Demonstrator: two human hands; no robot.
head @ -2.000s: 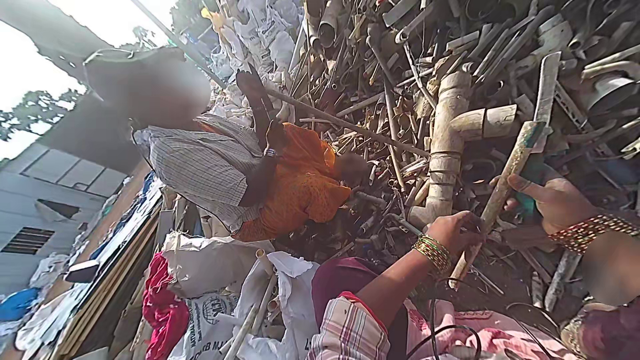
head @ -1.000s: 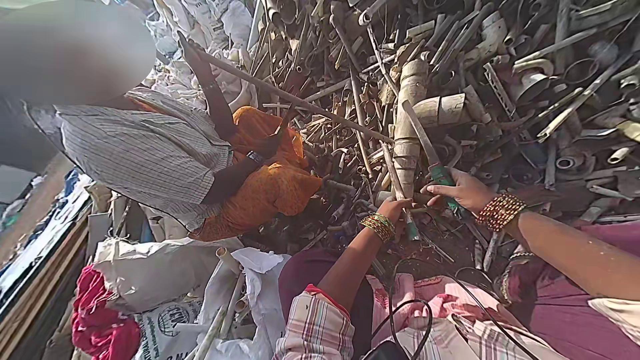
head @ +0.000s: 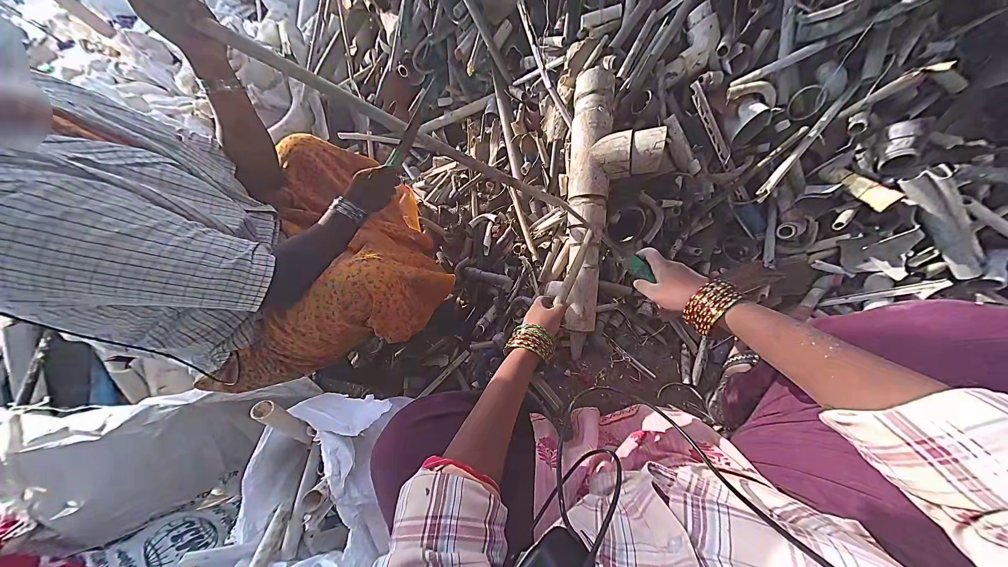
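Observation:
My left hand (head: pixel 545 316) is closed around the lower end of a thin pale strip of pipe (head: pixel 577 264), which slants up across a thick, dirty plastic pipe with a side branch (head: pixel 587 169). To the right of that pipe, my right hand (head: pixel 668 282) grips a green handle (head: pixel 642 268). The blade beyond the handle is too blurred to make out. Bangles circle both my wrists.
A co-worker in a checked shirt (head: pixel 134 228) sits at left, holding a long pipe (head: pixel 315 83) and a green-handled blade (head: pixel 402 146). Pipe scraps (head: pixel 795 142) heap ahead. A white sack (head: pixel 157 449) lies lower left; a black cable (head: pixel 693 449) crosses my lap.
The green-handled tool in my right hand has moved right, away from my left hand. Two seconds ago both hands were at a wider pipe piece. The view has shifted.

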